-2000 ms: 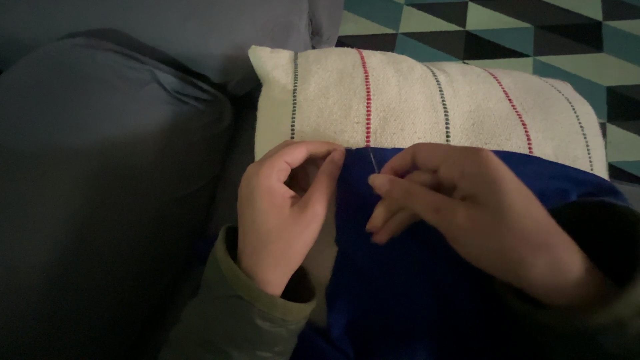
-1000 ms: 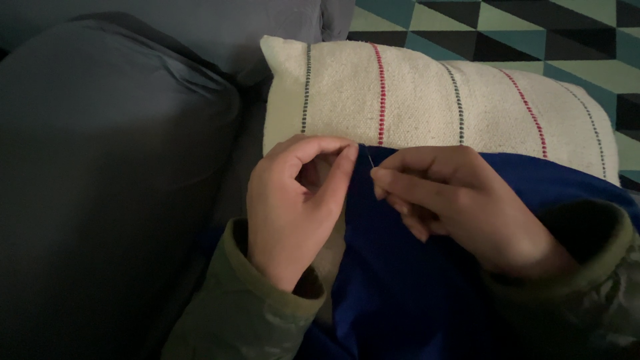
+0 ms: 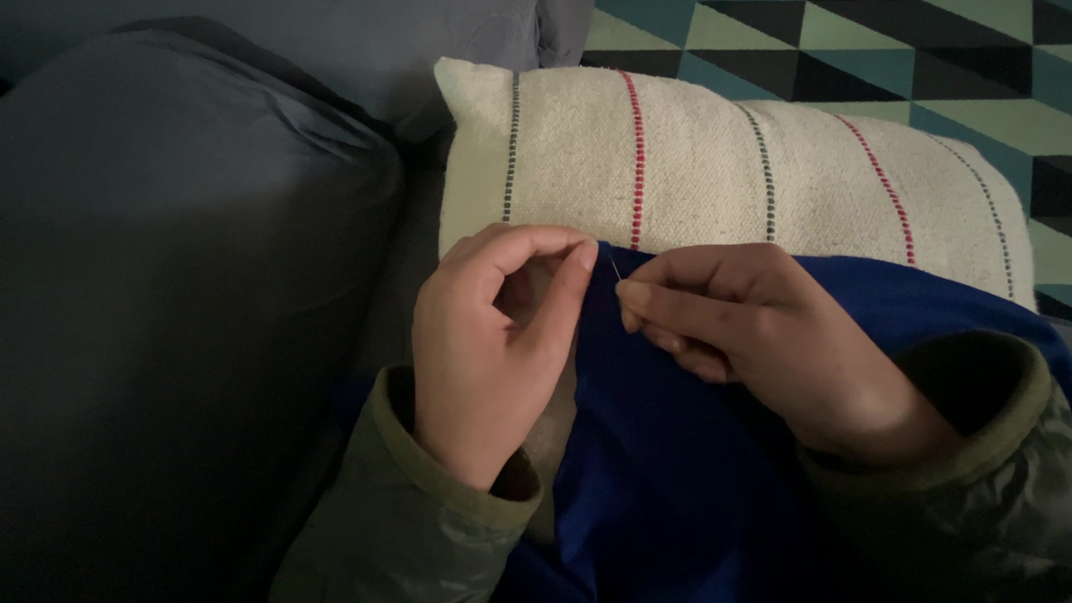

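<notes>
Blue fabric (image 3: 670, 435) drapes over the near side of a cream woven pillow and hangs down toward me. My left hand (image 3: 507, 335) pinches the fabric's upper left corner between thumb and index finger. Just to the right, my right hand (image 3: 737, 335) grips a thin sewing needle (image 3: 615, 268) between thumb and fingertips, its exposed length slanting up and left to the fabric's top edge. Whether the tip has entered the cloth cannot be told. No thread can be made out.
The cream pillow (image 3: 703, 167) with red and dark stitched stripes lies beyond my hands. Large dark grey cushions (image 3: 193, 251) fill the left side. A rug with triangles (image 3: 854, 50) in teal, black and pale green shows at the upper right.
Two seconds ago the needle stood at the fabric edge with my right fingers spread lower; those fingers are now more curled. My left hand keeps its pinch.
</notes>
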